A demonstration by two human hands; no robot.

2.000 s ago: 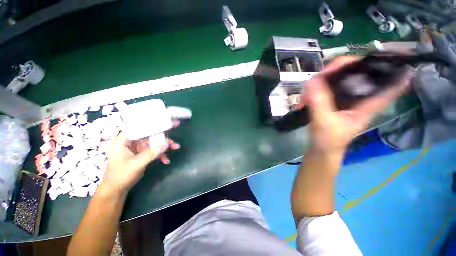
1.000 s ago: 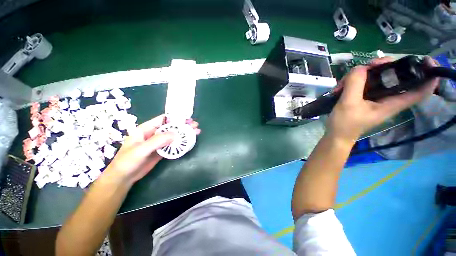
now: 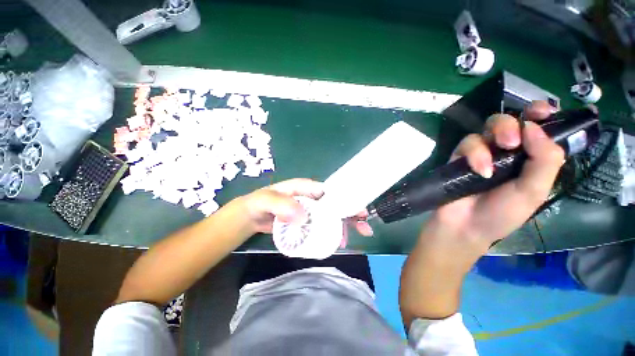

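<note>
My left hand holds a white fan unit by its round spoked head, low in front of me. Its flat handle points up and to the right. My right hand grips a black electric screwdriver, held nearly level. The screwdriver's tip is at the right side of the fan head, by my left fingertips; whether it touches a screw cannot be seen. A pile of small white pieces, some pink-red at the left, lies on the green bench to the left.
A tray of tiny metallic parts, a crumpled plastic bag and round white housings are at left. The screw feeder is behind my right hand. Circuit boards lie at right. Fan units stand beyond the pale strip.
The view has swung left. The screwdriver has left the screw feeder and come to the fan unit. The fan unit's handle has tilted to the right, and its head is turned.
</note>
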